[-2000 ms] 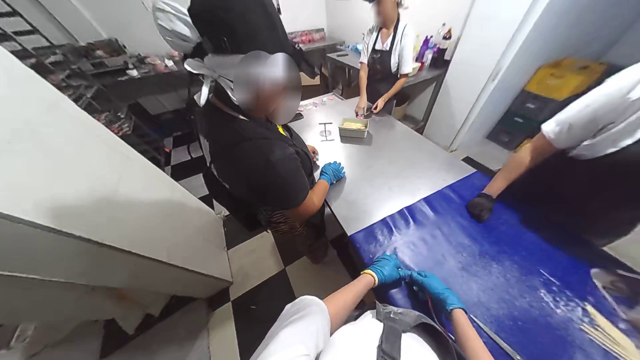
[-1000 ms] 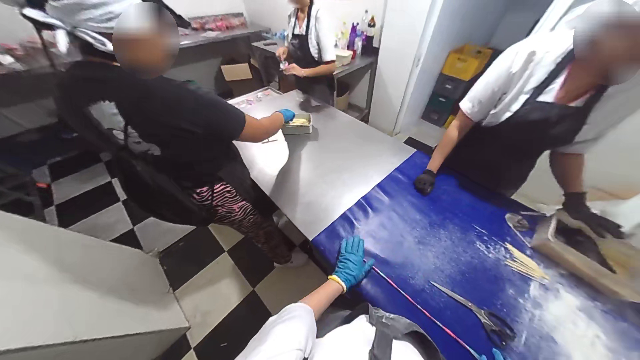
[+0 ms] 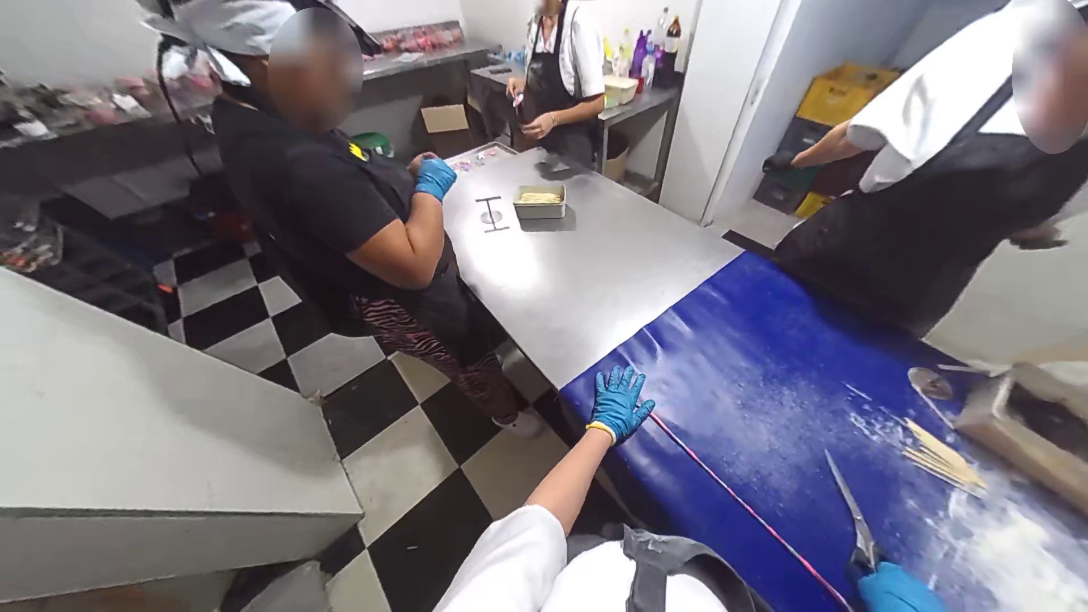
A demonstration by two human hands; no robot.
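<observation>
My left hand [image 3: 622, 405], in a blue glove, lies palm down with fingers spread at the near left corner of the blue sheet [image 3: 731, 340]. Its palm edge meets the end of a thin pink-and-white striped rope [image 3: 748, 510], which runs along the sheet to the lower right. At the bottom right edge, my right hand [image 3: 899, 588], also gloved in blue, is at the dark handles of the scissors [image 3: 852, 510]; the blades lie on the sheet, pointing away. The frame edge cuts off this hand, and its fingers are mostly hidden.
Thin wooden sticks [image 3: 943, 459], white powder and a box [image 3: 1028, 425] are on the right of the sheet. The steel table [image 3: 586, 289] beyond bears a tin of sticks [image 3: 540, 202]. One person stands at its left, another at its far end, a third at the right.
My right hand has come to the scissors' handles. My left hand stays on the sheet. The person on the right has drawn a black-gloved hand off the sheet; the person on the left has withdrawn from the tin.
</observation>
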